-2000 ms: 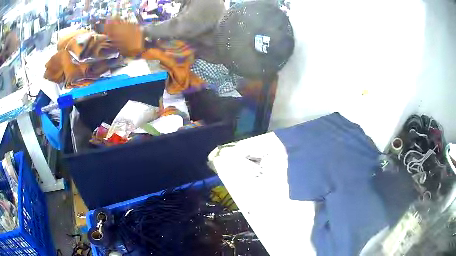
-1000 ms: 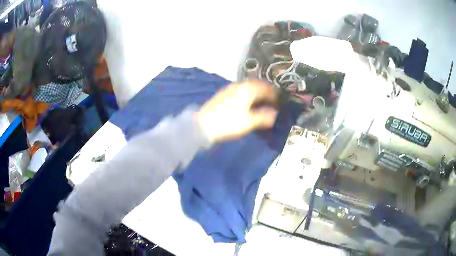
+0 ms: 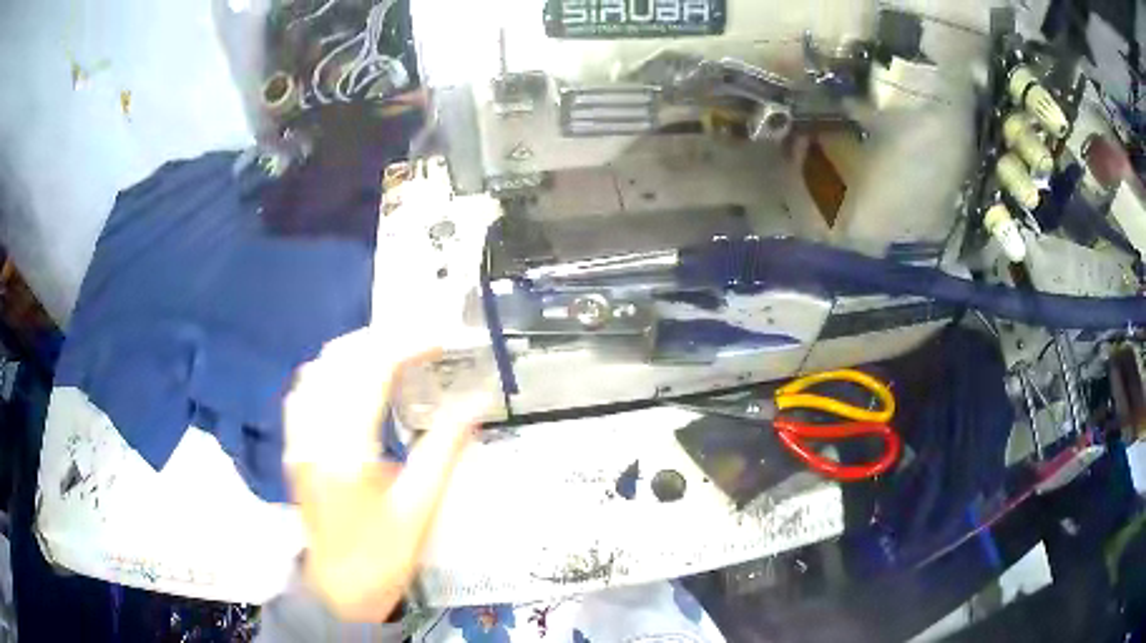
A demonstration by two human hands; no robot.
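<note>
My left hand [image 3: 358,471] is over the white machine table [image 3: 603,515] at left centre, overexposed and blurred, with thumb and fingers apart and nothing visible in it. Its thumb is near a narrow dark strip [image 3: 502,345] that hangs down at the left end of the shiny metal folder [image 3: 591,312]. A wider navy fabric tape [image 3: 880,270] runs into the folder from the right. The cream Siruba sewing machine [image 3: 754,163] stands behind. Blue cloth [image 3: 226,302] lies left of the machine and partly beside my hand. My right hand is out of the picture.
Scissors with yellow and red handles [image 3: 836,433] lie right of centre. Cream thread cones [image 3: 1024,163] stand at upper right. Dark rolls and pale cords [image 3: 339,63] lie at upper left. Floral cloth [image 3: 566,622] shows below the table's edge.
The view has swung right and down to the machine bed. My left hand was raised over the blue cloth and is now low beside the bed. The scissors and wide tape have come into view.
</note>
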